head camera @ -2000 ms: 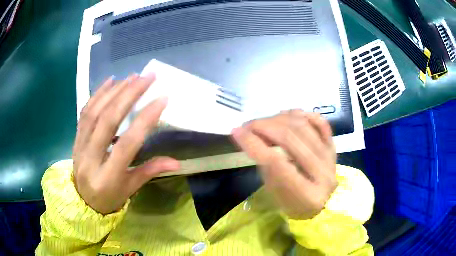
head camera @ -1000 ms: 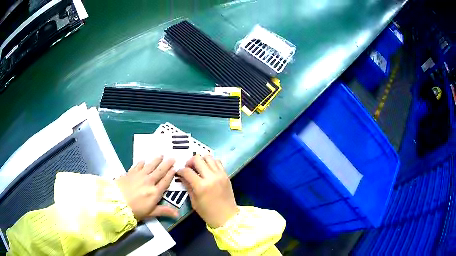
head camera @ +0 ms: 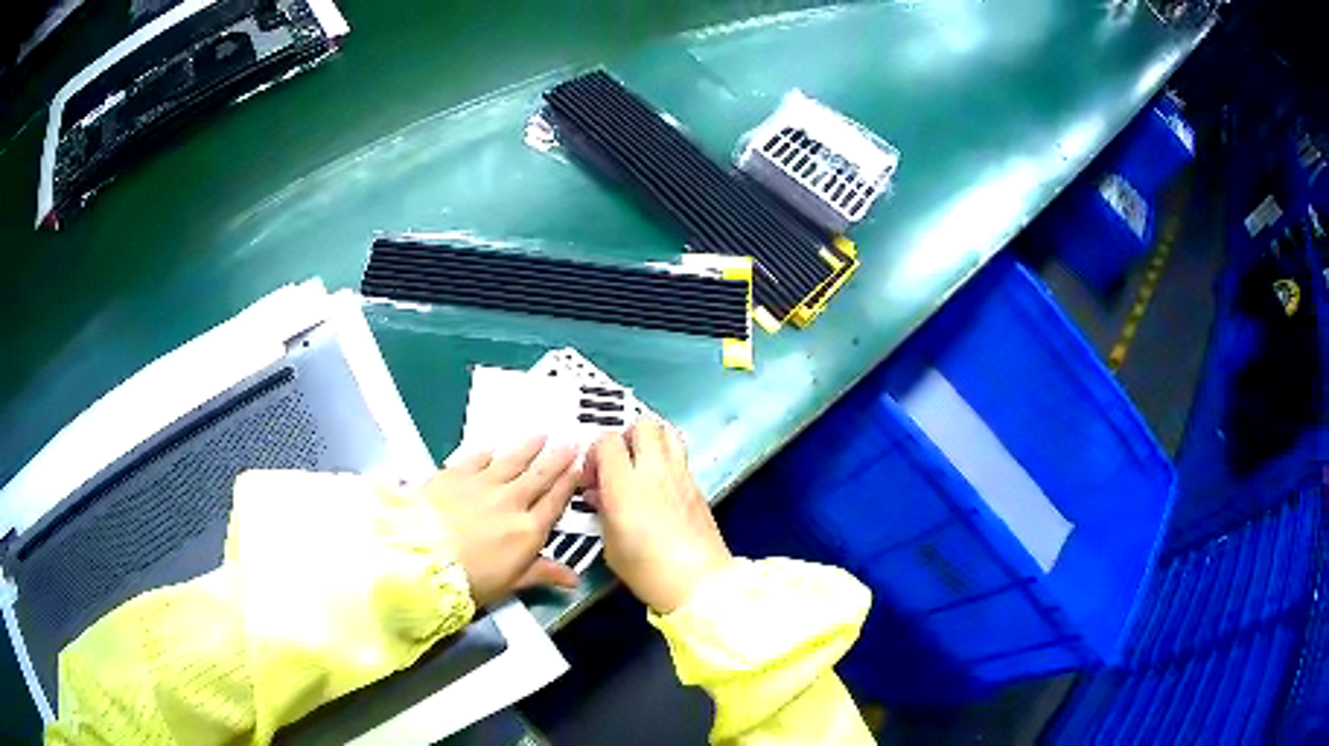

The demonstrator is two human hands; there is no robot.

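Note:
A white short-foot carrier sheet (head camera: pixel 507 414) with a few black bars lies over another carrier sheet (head camera: pixel 574 545) with rows of black bars, on the green bench. My left hand (head camera: pixel 503 513) lies flat on the upper sheet, fingers slightly apart. My right hand (head camera: pixel 653 513) is at the sheet's right part, thumb and fingers close together; whether a rubber foot is between them is hidden. The laptop bottom cover (head camera: pixel 190 481) lies on a white foam sheet (head camera: pixel 382 394) at the left, partly under my left sleeve.
Black long-strip carrier sheets (head camera: pixel 561 287) with yellow end tabs lie beyond my hands, a second bundle (head camera: pixel 685 190) behind. A spare short-foot pack (head camera: pixel 824 158) is beside it. A dark assembly (head camera: pixel 190 88) sits at the far left. A large blue bin (head camera: pixel 1006 466) stands right, below the bench edge.
The view has swung from the cover to the bench at its right. The carrier sheet, earlier above the cover, now lies on the other sheet. Over the last second my hands have hardly moved on it.

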